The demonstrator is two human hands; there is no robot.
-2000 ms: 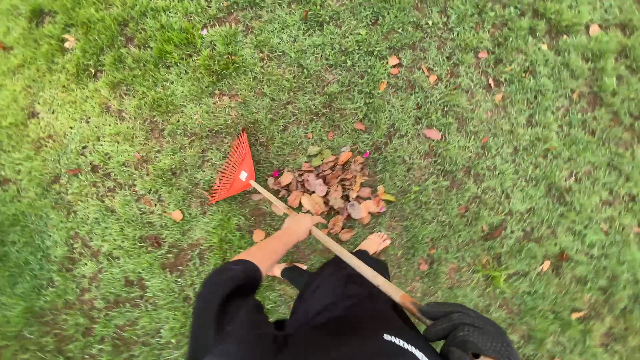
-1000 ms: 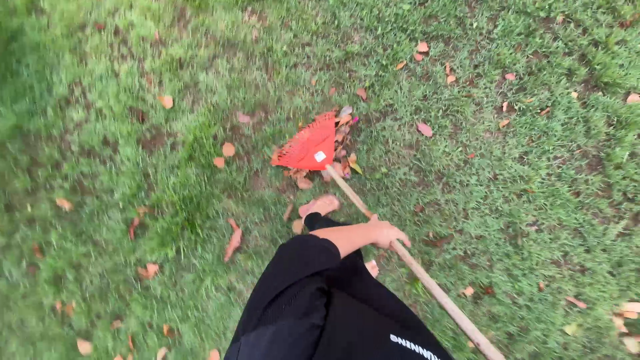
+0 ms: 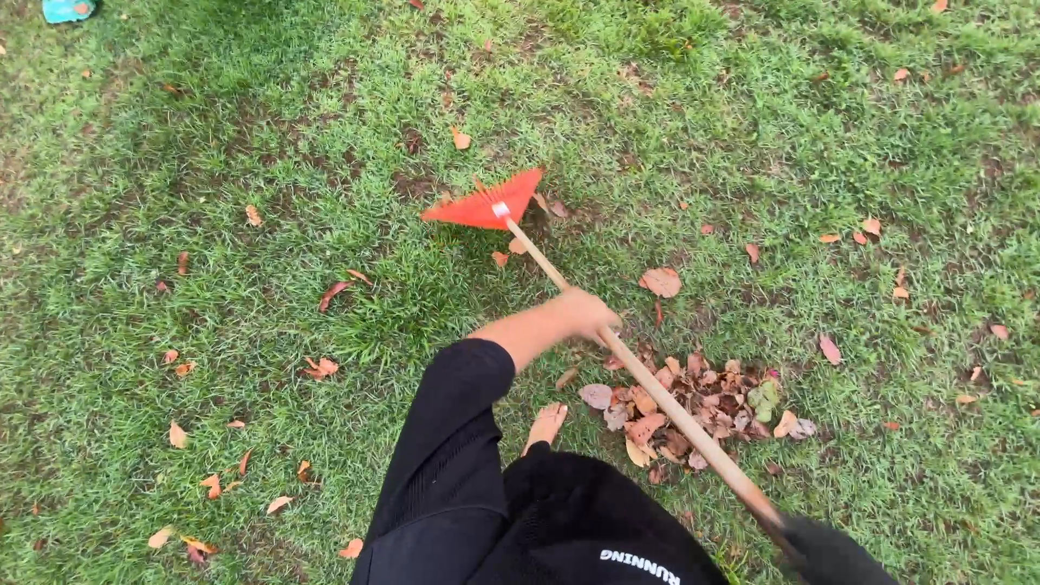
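An orange-red fan rake [image 3: 487, 203] with a long wooden handle [image 3: 674, 410] slants across the view, its head blurred over the grass in the upper middle. My bare left hand [image 3: 587, 314] grips the handle partway down. At the lower right my right hand [image 3: 829, 552], in a black glove, is closed around the upper end of the handle and partly cut off by the frame edge. Beneath the handle lies a pile of dry brown leaves [image 3: 715, 398], right of my bare foot [image 3: 547, 424]. A few loose leaves are close to the rake head.
Scattered dry leaves [image 3: 321, 368] lie on the green lawn [image 3: 366, 292] all around, more of them at the lower left. A turquoise object [image 3: 68, 10], partly cut off, is in the top left corner.
The rake head was over the leaf pile a second ago and is now apart from it, over grass farther up. The gloved right hand, out of view then, shows again. The view has shifted.
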